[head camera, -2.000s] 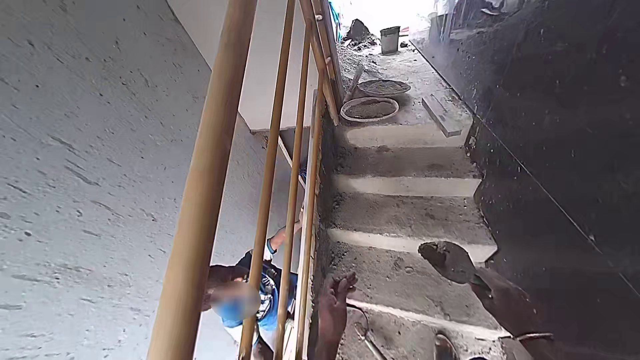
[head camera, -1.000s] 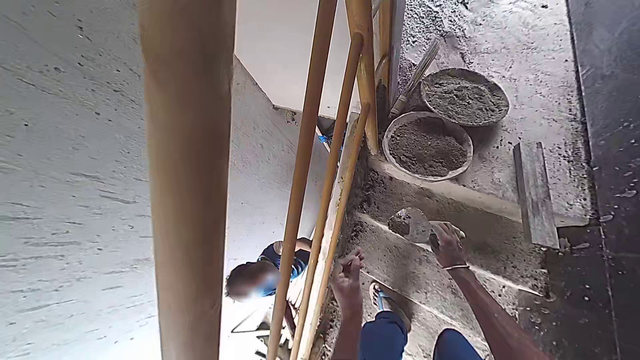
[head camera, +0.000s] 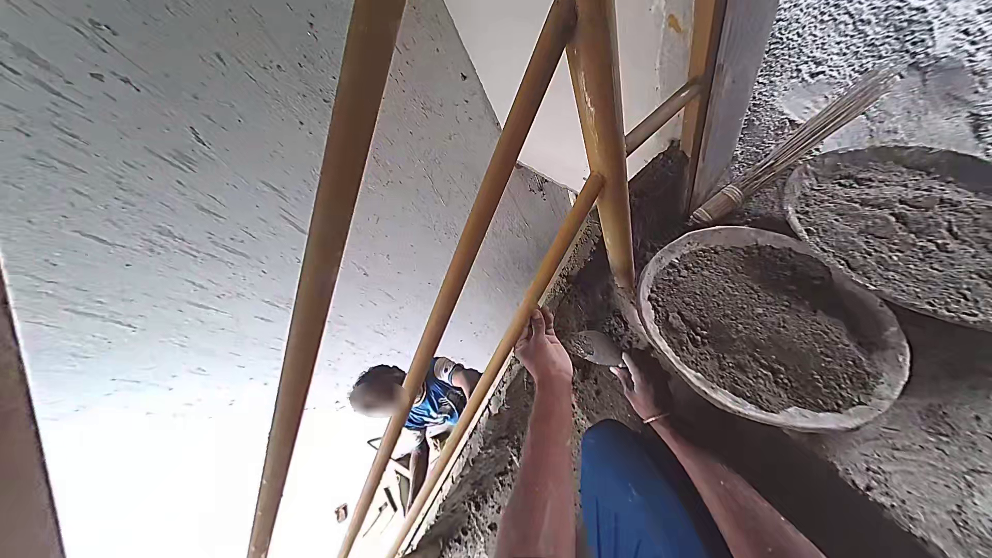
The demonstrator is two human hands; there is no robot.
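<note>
My left hand (head camera: 542, 349) is at the lowest yellow rail (head camera: 496, 364) of the stair railing, its fingers against the pipe; how firmly they close on it is unclear. My right hand (head camera: 639, 387) holds a mason's trowel (head camera: 597, 348), whose blade lies over the rough mortar by the foot of the railing post (head camera: 608, 155). Close to the right of the trowel stands a round pan (head camera: 775, 325) of dark, crumbly mortar mix. Behind it, a second pan (head camera: 907, 225) holds greyer mix.
A stick broom (head camera: 798, 143) lies behind the pans, beside an upright board (head camera: 732, 101). Yellow pipes cross the left side. Below, beyond the railing, a person in a blue shirt (head camera: 438, 399) bends near the speckled wall (head camera: 194, 194).
The view has come much closer to the pans and railing post. My left hand has reached the lowest rail. The trowel in my right hand has moved beside the post's foot.
</note>
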